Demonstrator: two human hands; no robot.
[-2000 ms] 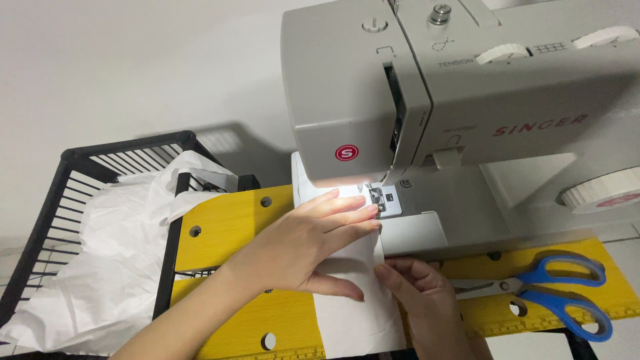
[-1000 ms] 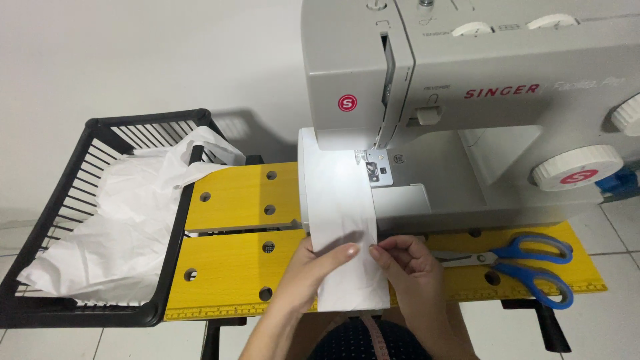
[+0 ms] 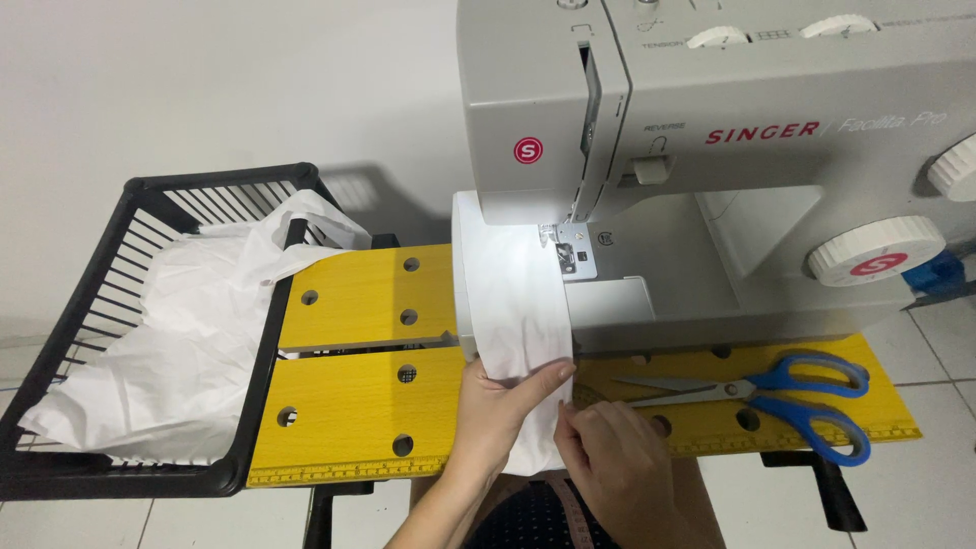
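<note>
A strip of white fabric (image 3: 518, 305) runs from under the head of a Singer sewing machine (image 3: 534, 99) down over the front edge of the yellow worktop. Its right edge lies beside the lit presser foot (image 3: 547, 233). My left hand (image 3: 507, 404) grips the strip below the machine bed, thumb on top and fingers underneath. Close by, my right hand (image 3: 618, 450) pinches the strip's right edge between thumb and fingers. Blue-handled scissors (image 3: 736, 390) lie on the worktop to the right of my right hand, blades pointing left and slightly apart.
A black plastic basket (image 3: 263, 366) holding crumpled white fabric (image 3: 191, 305) stands at the left. The yellow worktop (image 3: 343, 412) has round holes, a slot and a ruler along its front edge. A pink measuring tape (image 3: 572, 511) hangs over my lap.
My left hand has left the presser foot area and come down onto the lower part of the strip. My right hand has stayed near the strip's right edge. The view has shifted.
</note>
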